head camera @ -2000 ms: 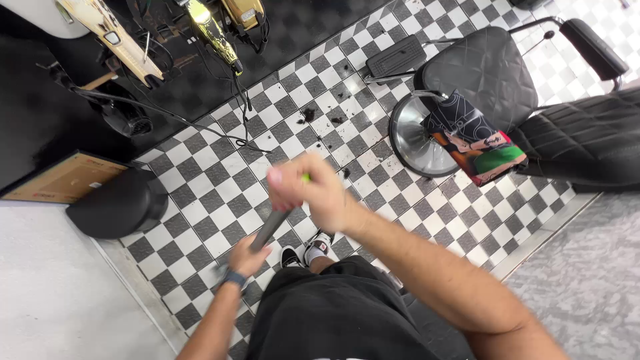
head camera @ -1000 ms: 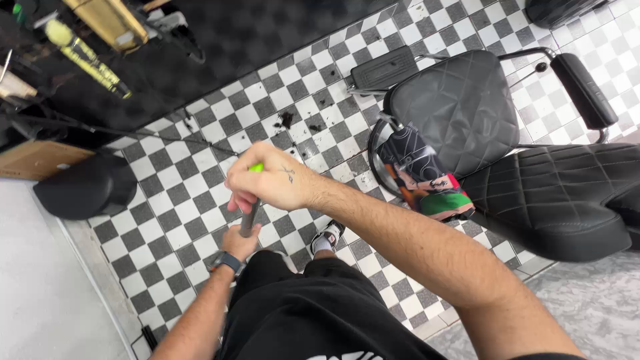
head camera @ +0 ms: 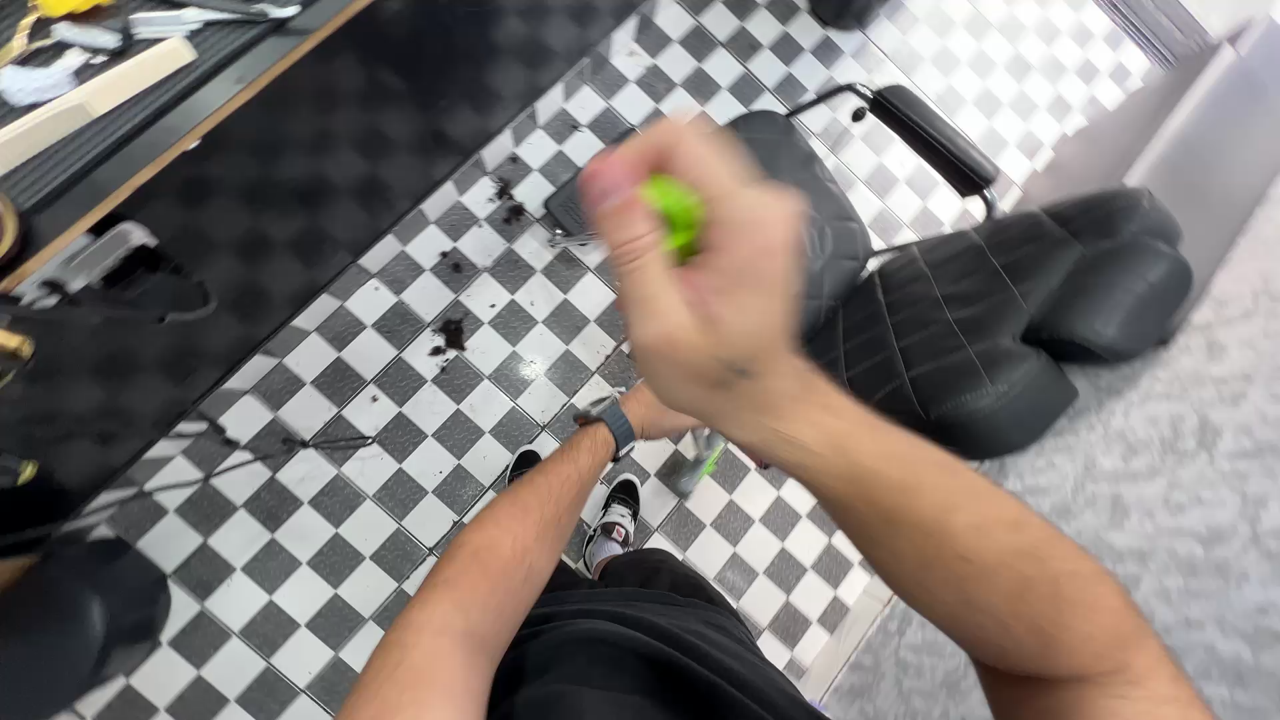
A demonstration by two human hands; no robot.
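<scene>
My right hand (head camera: 700, 270), blurred by motion, is closed around the bright green top end (head camera: 675, 215) of a handle in front of the chair. Lower down and partly behind the right wrist, my left hand (head camera: 655, 412) reaches toward the same shaft; its fingers are hidden. Near the floor below, a blurred grey and green broom head (head camera: 692, 468) shows just right of my shoe. Dark hair clippings (head camera: 450, 336) lie on the checkered tiles (head camera: 525, 368) to the left of my hands.
A black padded barber chair (head camera: 930, 310) with a footrest stands at the right. At the upper left is a counter (head camera: 110, 130) with tools on it. A cable (head camera: 330, 442) runs over the floor near a black rounded object (head camera: 85, 625). A grey wall (head camera: 1120, 610) borders the right.
Both hands have moved to the right, and the broom head now shows near my feet. The multicoloured cloth-like item seen earlier by the chair is out of sight. The view has shifted.
</scene>
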